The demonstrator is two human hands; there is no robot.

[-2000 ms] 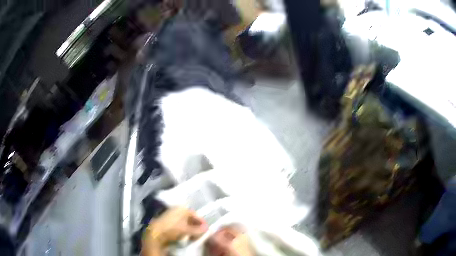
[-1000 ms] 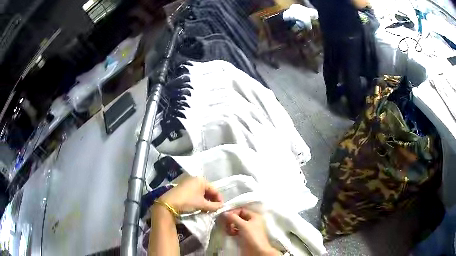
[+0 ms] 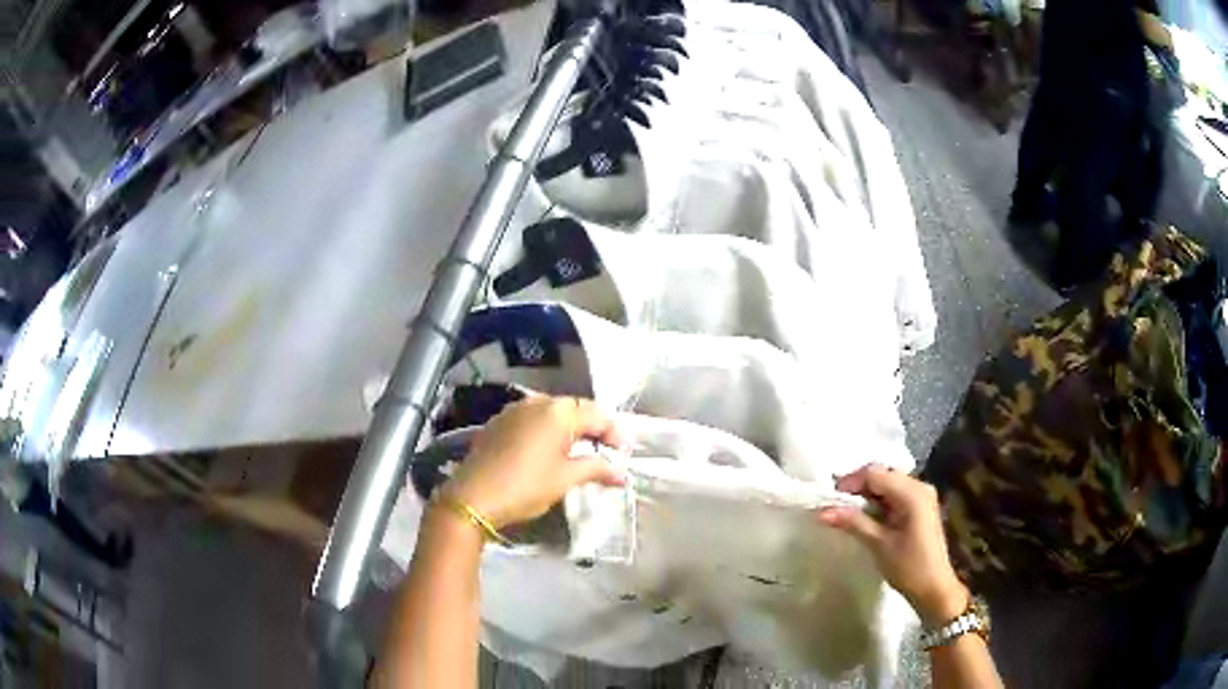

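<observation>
Off-white shirt-jackets [image 3: 714, 377] hang in a row from a grey metal rail [image 3: 451, 289], with dark neck labels inside their collars. My left hand [image 3: 532, 464], with a yellow bracelet, pinches the nearest shirt-jacket [image 3: 700, 579] near its collar and front edge. My right hand [image 3: 896, 525], with a wristwatch, pinches the same garment farther right, along the shoulder or sleeve seam. The cloth is stretched between both hands. Parts of the collar are hidden behind my left hand.
A white table [image 3: 283, 256] with a dark flat object [image 3: 455, 67] stands left of the rail. A camouflage sack [image 3: 1091, 417] is on the floor at the right. A person in dark trousers [image 3: 1091, 128] stands behind it. Part of a white table shows at the far right.
My right hand has moved right along the garment, away from my left hand. The view has shifted, so the rail and the row show nearer and higher.
</observation>
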